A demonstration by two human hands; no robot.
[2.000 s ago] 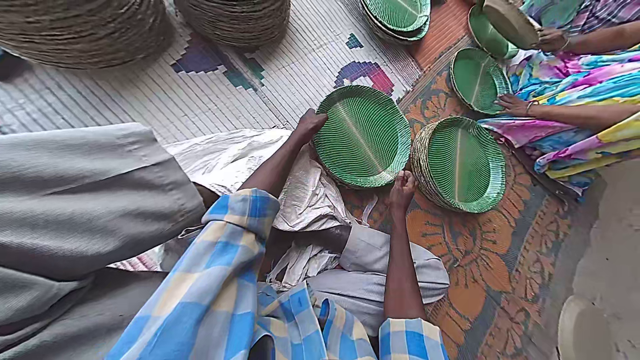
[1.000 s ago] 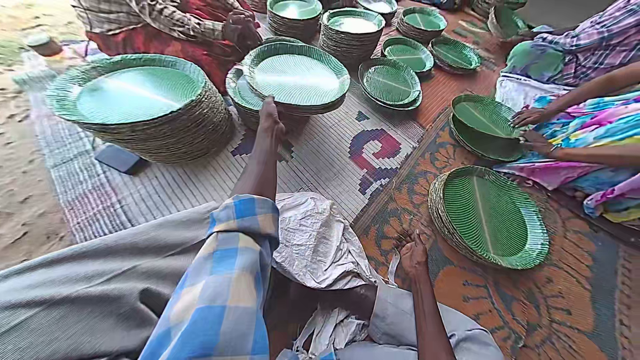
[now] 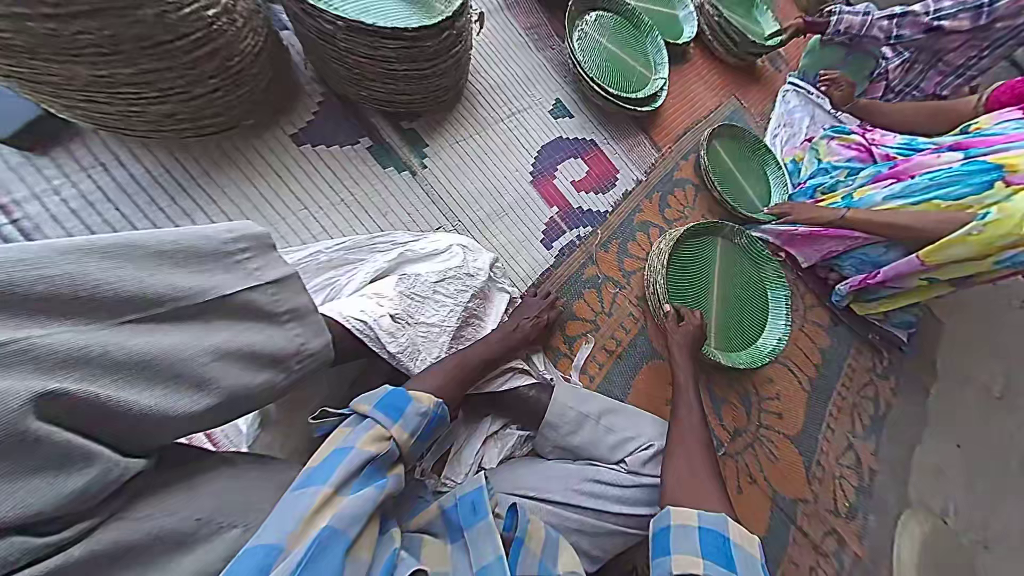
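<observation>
A stack of green leaf-patterned plates (image 3: 752, 296) rests on the orange and grey floral mat, its brown edges showing at the left. My right hand (image 3: 682, 330) grips the near-left rim of this stack, fingers over the edge. My left hand (image 3: 534, 318) is low beside the white cloth sack (image 3: 432, 296), near the border of the two mats, with no plate in it; its fingers are partly bent. A tall stack of green plates (image 3: 380, 60) stands at the upper left on the striped mat, beside a larger stack (image 3: 144, 68).
At the right, a person's hand (image 3: 804, 214) touches a green plate (image 3: 744, 172). Farther up, another hand (image 3: 836, 88) shows. More green plates (image 3: 620, 54) lie at the top. A dark object (image 3: 28, 120) is at the left edge. My grey-trousered legs (image 3: 152, 320) extend across the left.
My left hand has come back from the plate stack on the striped mat to the white sack. My right hand has moved from beside my leg onto the near stack's rim. The view has tilted down.
</observation>
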